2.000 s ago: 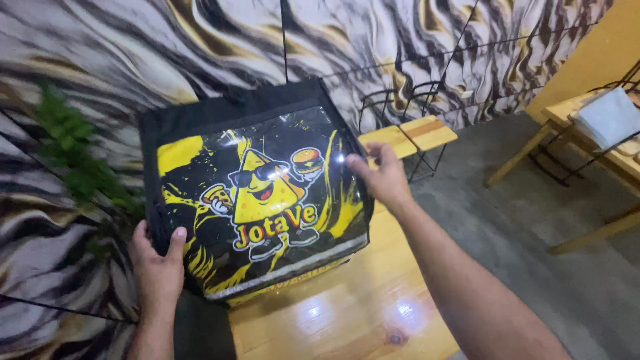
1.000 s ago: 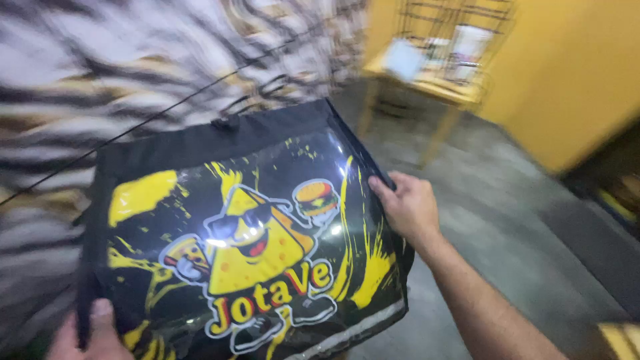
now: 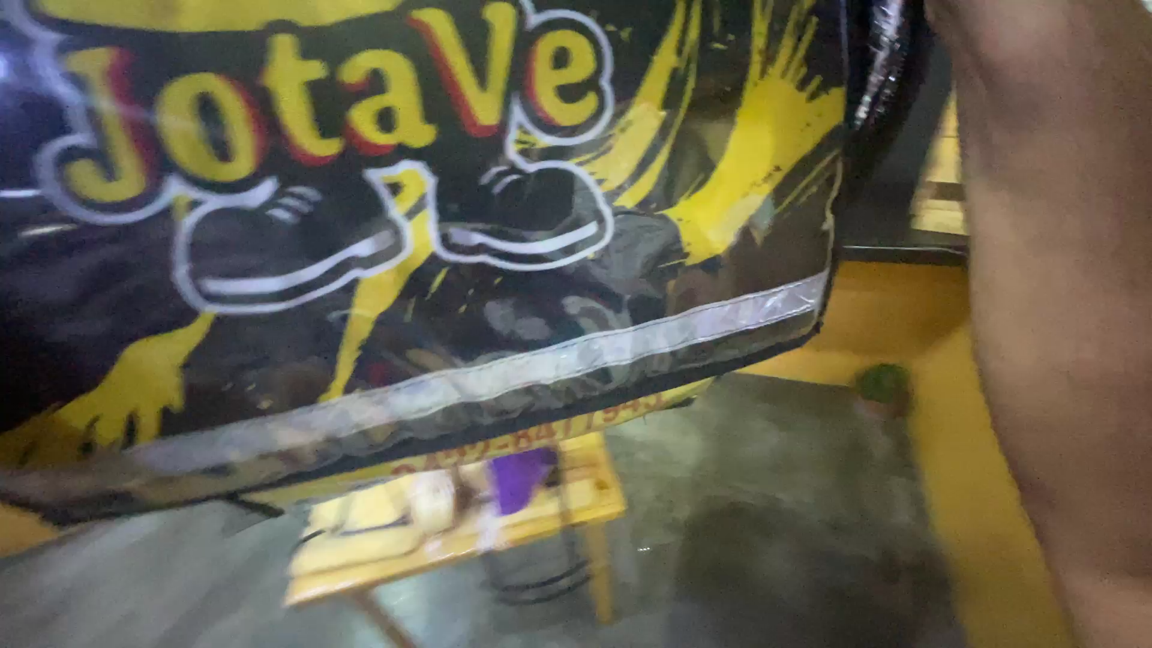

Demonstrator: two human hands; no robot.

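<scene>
A black and yellow delivery bag (image 3: 540, 306) with a glossy printed front and a pale reflective strip fills the upper left and middle of the head view, very near the camera and tilted. It hangs above the level of the table behind it. My right forearm (image 3: 1044, 270) runs up along the bag's right side; the hand itself is cut off by the top edge, so its grip cannot be seen. My left hand is out of view. The bag's top is also outside the frame.
Beyond the bag's lower edge stands a wooden table (image 3: 459, 549) with a purple item (image 3: 520, 479) and pale things on it. A metal-framed chair (image 3: 540, 585) is beside it. Grey floor, a yellow wall (image 3: 972, 504) and a small green plant (image 3: 883, 385) lie to the right.
The bag has come up and closer to the camera, off the wooden table it was over two seconds ago. Both hands have left the frame. The view has swung strongly to another part of the room.
</scene>
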